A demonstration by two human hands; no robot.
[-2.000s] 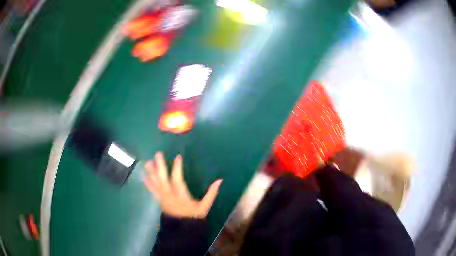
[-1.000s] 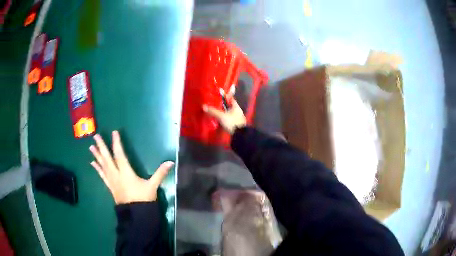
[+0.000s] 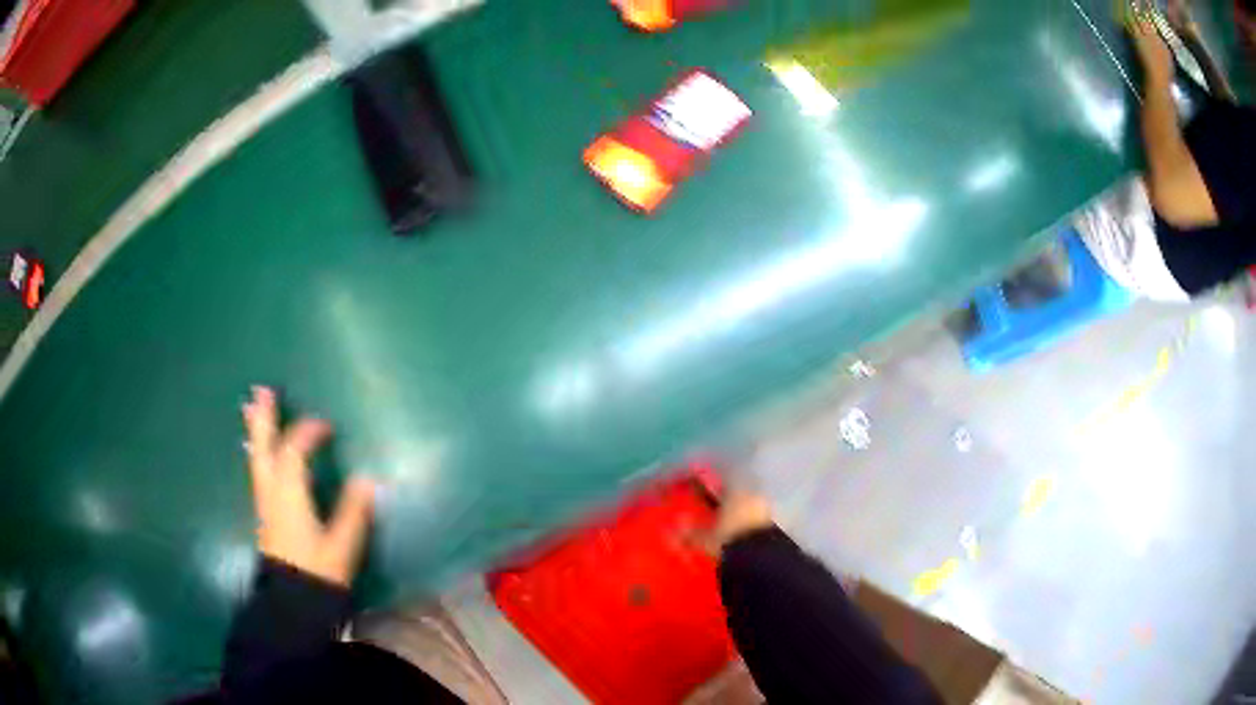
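A red plastic stool or crate shows below the green table's front edge. My right hand is blurred at its upper right edge; whether it grips the rim cannot be told. My left hand is empty, fingers spread, over or on the green table at the left. A red phone housing lies beyond the hands, with its orange end toward the lower left and a white patch at the other end.
A black folding case lies near the pale rail. A yellow-green strip lies at the back. Another person's arm is at the upper right, above a blue stool. A cardboard box stands at the lower right.
The view has swung back toward the table from the floor. My right hand has stayed at the red plastic thing, now at its upper right edge. My left hand remains spread at the table.
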